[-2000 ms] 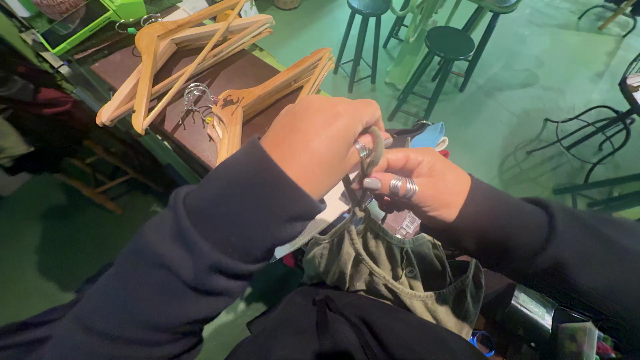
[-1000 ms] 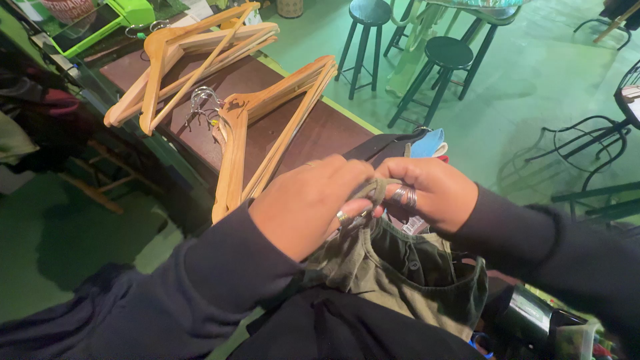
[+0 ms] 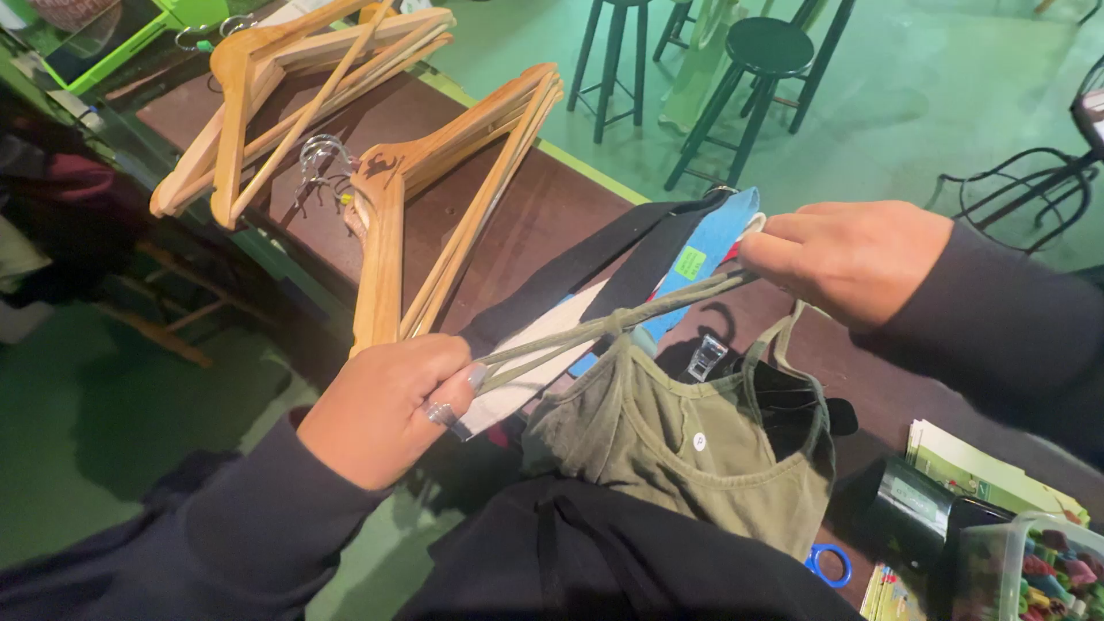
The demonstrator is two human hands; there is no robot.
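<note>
An olive-green strappy garment (image 3: 681,440) hangs over the table's near edge against my lap, a small round white sticker inside it. Its thin straps (image 3: 617,326) are stretched taut between both fists, with a knot or loop near the middle. My left hand (image 3: 397,410), wearing rings, grips the strap ends at the lower left. Closed around the other end, my right hand (image 3: 849,259) is higher up at the right. Behind the straps lie black straps (image 3: 595,250) and a blue strip (image 3: 711,246) with a green sticker. A clear hanger clip (image 3: 707,355) shows beside the garment.
Wooden hangers (image 3: 405,172) lie in two groups on the brown table (image 3: 586,185). At the lower right are a black device (image 3: 914,509), papers (image 3: 992,470), a blue scissor handle (image 3: 830,565) and a plastic tub of colourful small items (image 3: 1000,552). Stools (image 3: 768,47) stand beyond.
My hands, close together at the straps before, have moved apart, left hand toward the lower left and right hand toward the right. The straps are now pulled out between them.
</note>
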